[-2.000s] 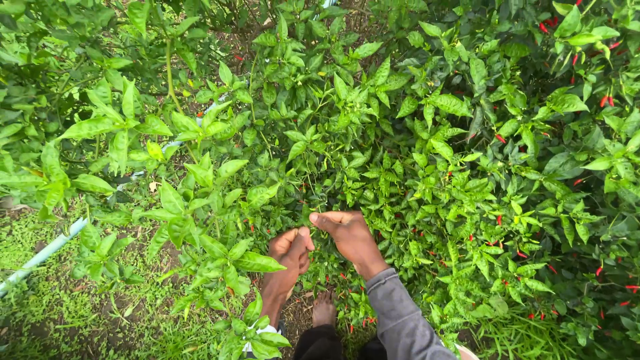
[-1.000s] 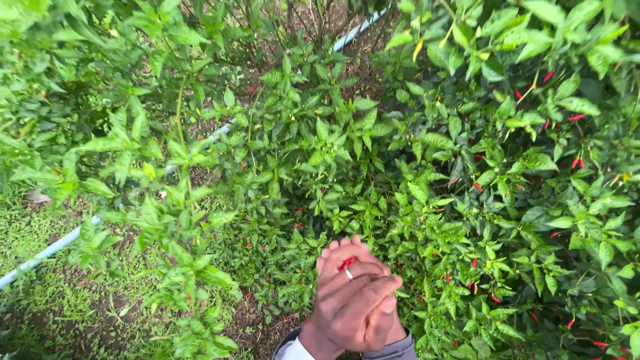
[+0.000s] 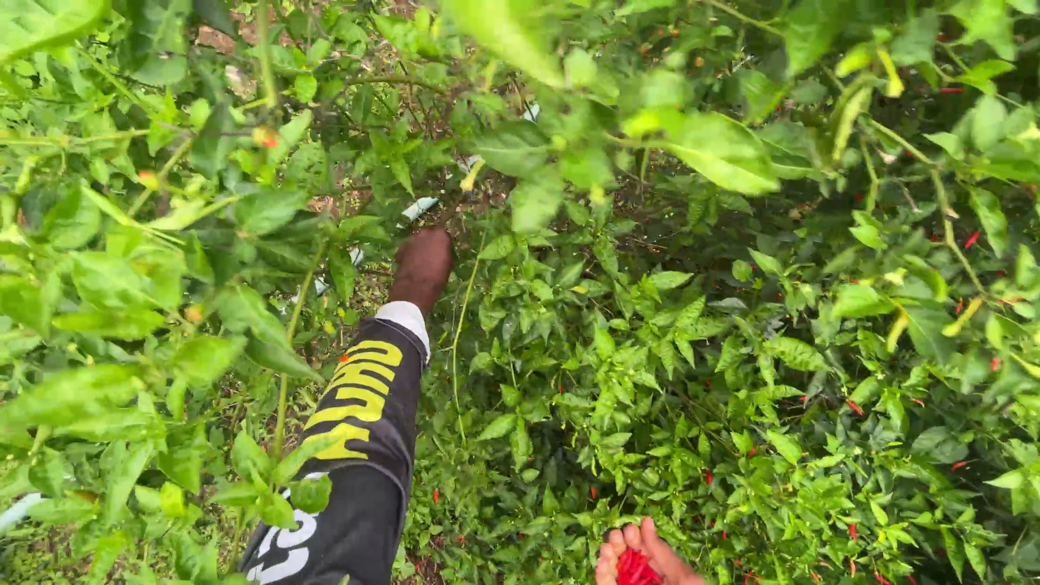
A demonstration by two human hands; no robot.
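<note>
My left hand point(image 3: 424, 258) reaches forward among the chili pepper plants, close to a pale blue pipe point(image 3: 419, 209); its fingers are hidden, so whether it grips anything does not show. A dark sleeve with yellow and white lettering and a white cuff covers that arm. At the bottom edge, right of centre, my right hand point(image 3: 650, 556) is cupped around several small red chili peppers point(image 3: 635, 567). Leafy chili plants point(image 3: 601, 349) surround both hands. More red chilies, such as one on the right point(image 3: 854, 407), hang among the leaves.
Blurred leafy branches point(image 3: 106, 284) stand close to the camera on the left, and others point(image 3: 715, 150) cross the upper right. Pieces of the pale pipe show through the foliage. Soil and low weeds lie at the lower left.
My hands were together; now they are far apart, the left stretched forward into the foliage and the right low at the bottom edge. The view has shifted, with leaves now much nearer.
</note>
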